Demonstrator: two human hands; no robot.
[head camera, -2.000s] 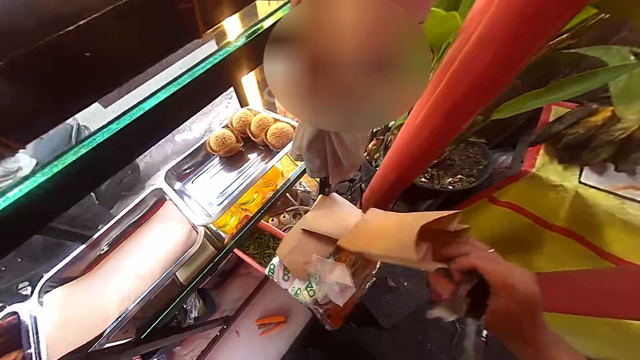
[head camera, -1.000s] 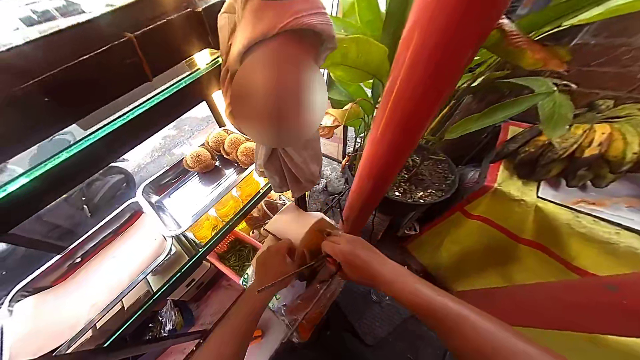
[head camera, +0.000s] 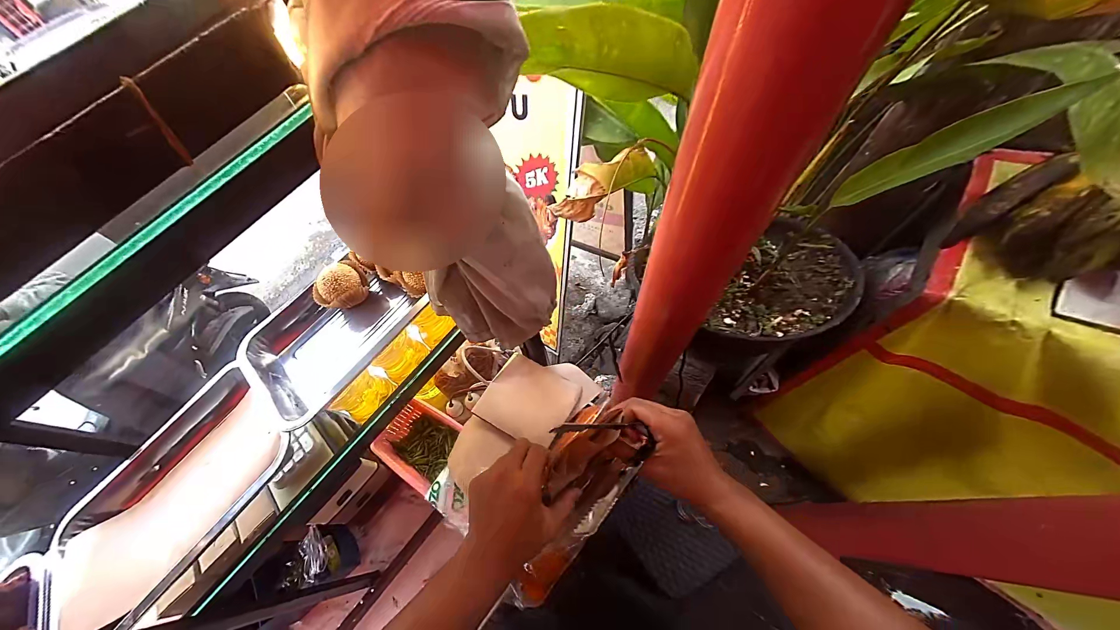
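My left hand (head camera: 516, 499) lies at the near side of a crumpled plastic bag (head camera: 591, 459), its fingers closed on the bag's edge. Across from it, my right hand (head camera: 669, 442) grips the bag's dark rim at the upper right. Orange-brown contents, too unclear to name, show through the plastic. Sheets of brown paper (head camera: 527, 398) stand just behind the left hand, partly beside the bag. The undersides of both hands' fingers are partly hidden.
Sesame-coated balls (head camera: 340, 285) rest on a metal tray (head camera: 289, 398) behind glass. A red basket (head camera: 398, 455) holds green chillies or beans. A red pole (head camera: 744, 175) stands beside a potted plant (head camera: 783, 280). A person in a head covering (head camera: 499, 280) is across the stall.
Two seconds ago a brown paper piece was in my right hand. Both hands were together at the paper one second ago; now they are apart on the bag's edges. The view has shifted.
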